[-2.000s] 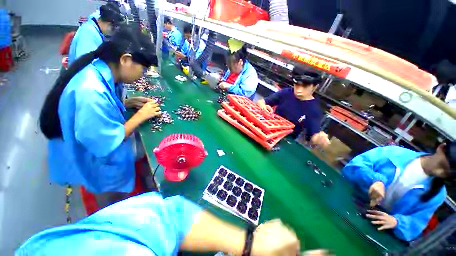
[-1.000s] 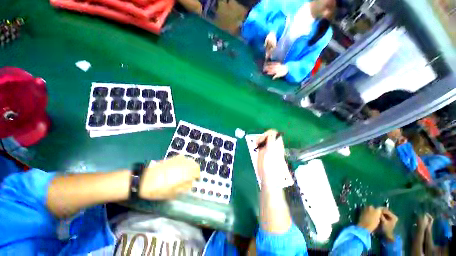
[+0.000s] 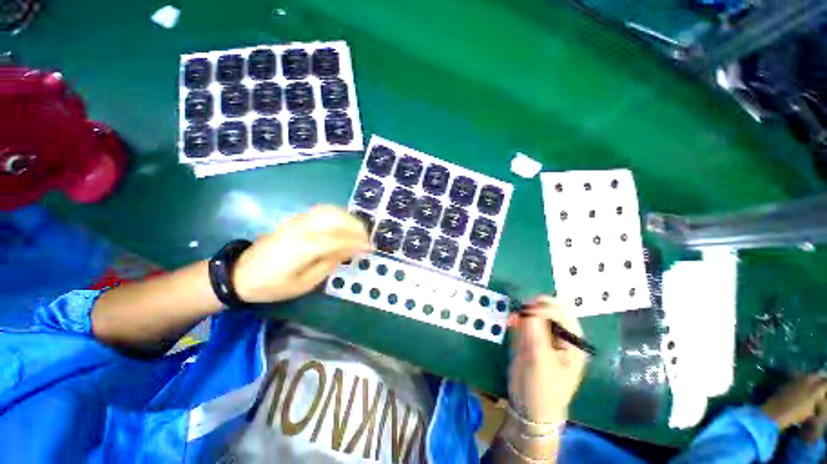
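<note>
A white holding card (image 3: 501, 201) with rows of black housings lies in front of me. A white liner sheet (image 3: 410, 294) with rows of small dark dots lies along its near edge. My left hand (image 3: 299, 254) is over the left end of both, fingers bent down; its fingertips are partly hidden, so I cannot tell whether they grip anything. My right hand (image 3: 547, 349) holds dark, pen-like tweezers (image 3: 569, 338), their tip near the liner's right end.
A stacked tray of housings (image 3: 354, 86) lies upper left, near a red fan (image 3: 54, 136). A white tray with small dots (image 3: 594, 227), black mesh (image 3: 642, 362) and white sheets (image 3: 703, 317) lie right. Another person's hands (image 3: 798, 399) show lower right.
The view has turned down to the bench. My right hand has moved from the white sheet at the right to the liner's right end. My left hand stays by the card's left side.
</note>
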